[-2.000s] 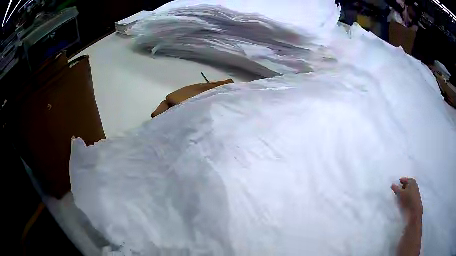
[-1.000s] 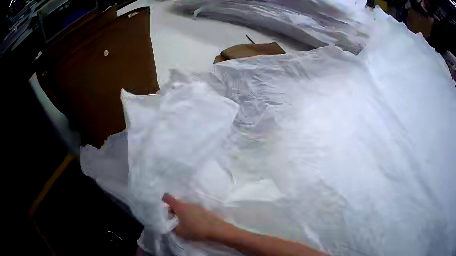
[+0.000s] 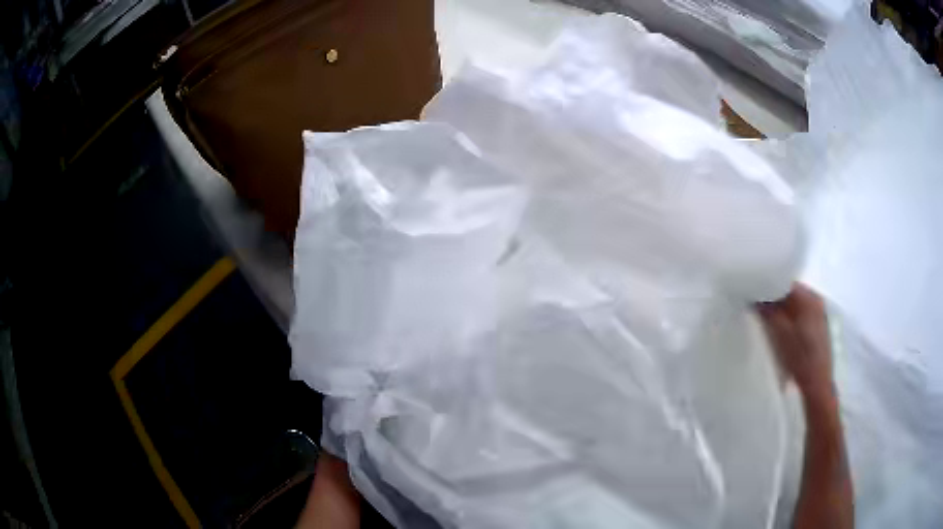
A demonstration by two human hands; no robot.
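A large sheet of thin white stuffing paper [image 3: 600, 382] is spread and crumpled across the middle, hiding most of what lies below. My right hand [image 3: 801, 331], bare, grips its right edge, with the fingertips partly behind the paper. My left hand [image 3: 331, 496] is at the bottom left, cut off by the frame and partly covered by the paper. The paper bunches there and the hand holds it; its fingers are hidden.
Brown handbags [image 3: 331, 114] stand upright at the upper left, the front one with a small gold stud. More white paper [image 3: 879, 227] lies at right. A shiny wrapped bundle [image 3: 724, 31] is at the far side. The dark floor has a yellow line [image 3: 171, 318] at left.
My right hand has moved from lower left to the right edge of the lifted paper. The paper has spread upward and right. My left hand now shows at the bottom left. The view has shifted left.
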